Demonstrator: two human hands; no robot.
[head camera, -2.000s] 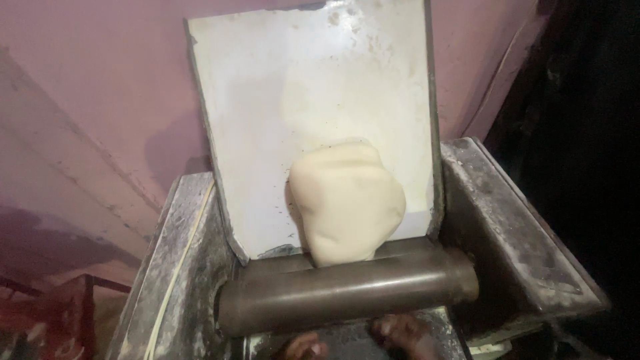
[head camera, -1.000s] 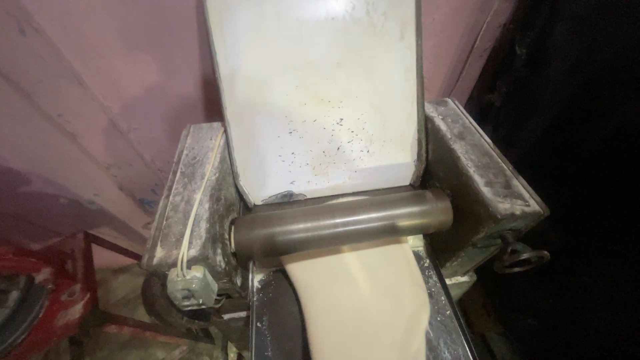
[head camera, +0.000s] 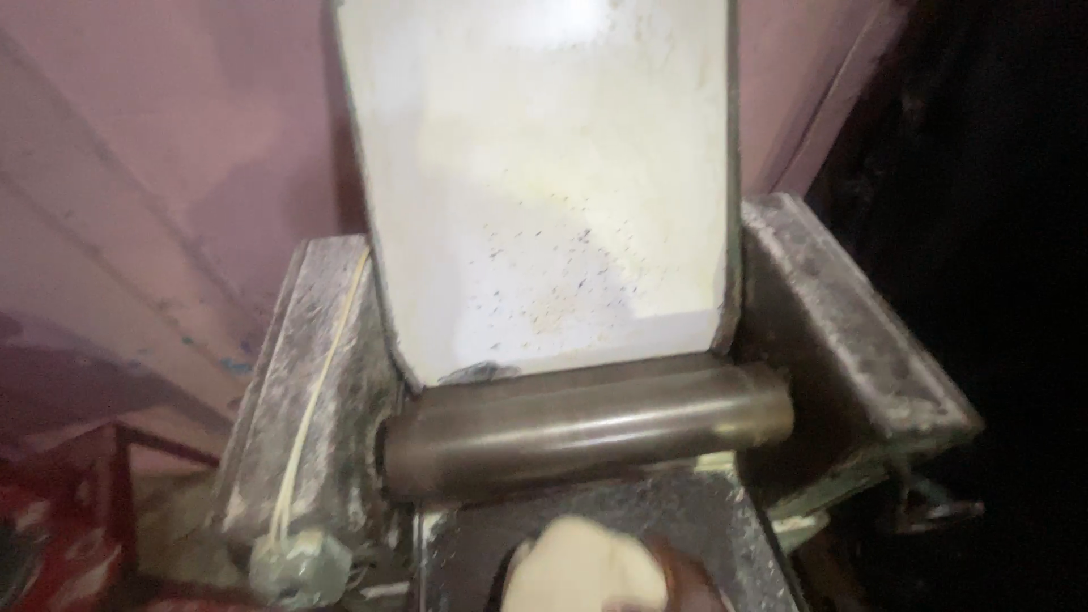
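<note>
A blurred lump of pale dough (head camera: 578, 565) is at the bottom edge, over the dark feed tray (head camera: 680, 501) of a dough sheeter. My right hand (head camera: 690, 582) is against the dough's right side, with fingertips at its lower edge; most of the hand is cut off by the frame. A dark, blurred edge along the dough's left side may be my left hand, but it is too unclear to tell. Beyond the tray lies the metal roller (head camera: 586, 429), and behind it rises a white, speckled sloping panel (head camera: 544, 170).
Worn metal housings flank the roller, left (head camera: 310, 340) and right (head camera: 858, 331). A cord (head camera: 319, 382) runs down the left one to a small box (head camera: 299, 565). A handwheel (head camera: 939, 510) sits below the right one. A red frame (head camera: 102, 501) stands at lower left, before a pink wall (head camera: 212, 127).
Two seconds ago the dough lay on the white panel behind the roller; one second ago it was a flat sheet on the front tray. Now it is bunched at the bottom edge with my right hand on it.
</note>
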